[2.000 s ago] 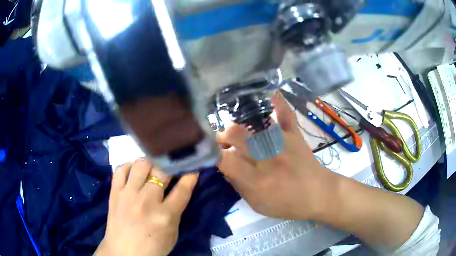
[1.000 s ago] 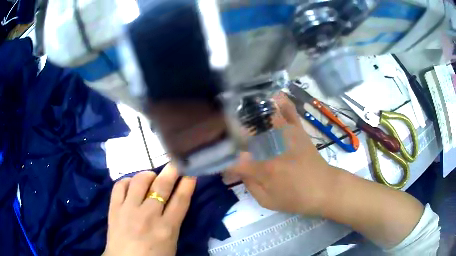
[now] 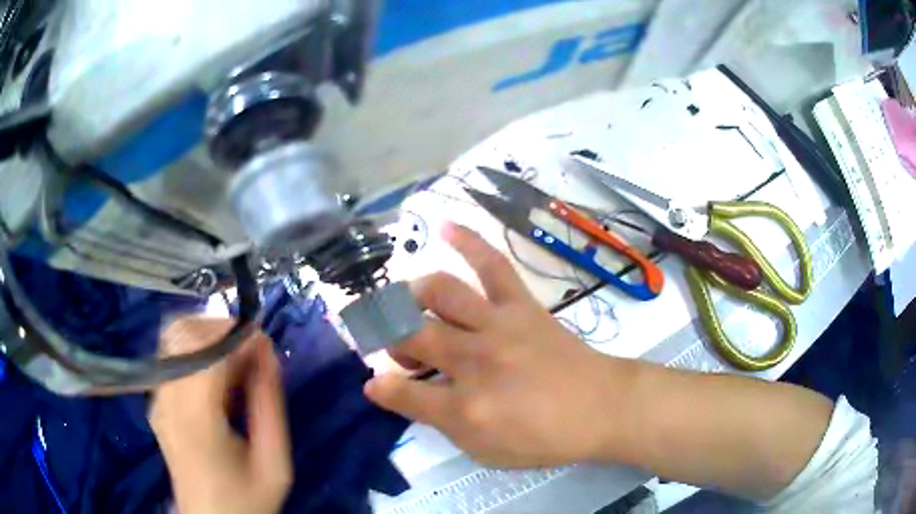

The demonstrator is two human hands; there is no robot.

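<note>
The dark navy cloth [image 3: 336, 427] lies under and around the hands at the lower left. The white sewing machine head [image 3: 462, 100] with a blue stripe fills the top. Two grey ribbed knobs on springs hang in front of the hands; the lower knob [image 3: 382, 316] overlaps my right fingers. My left hand [image 3: 221, 412] is at the cloth with its fingers bent, partly behind a curved dark guard; what the fingertips hold is hidden. My right hand [image 3: 522, 371] is beside the needle area, fingers spread, with no object seen in it. Needle and presser foot are not clearly visible.
Thread snips [image 3: 603, 256] with orange and blue handles lie right of my right hand. Shears [image 3: 788, 341] with gold loops lie beyond, a dark red handle [image 3: 718, 263] across them. A ruler strip [image 3: 472, 502] runs along the front table edge. White paper [image 3: 854, 171] is far right.
The view has shifted, so the machine head and knobs appear further left. My left hand has left its flat pose on the cloth and its fingers are bent. My right fingers have spread.
</note>
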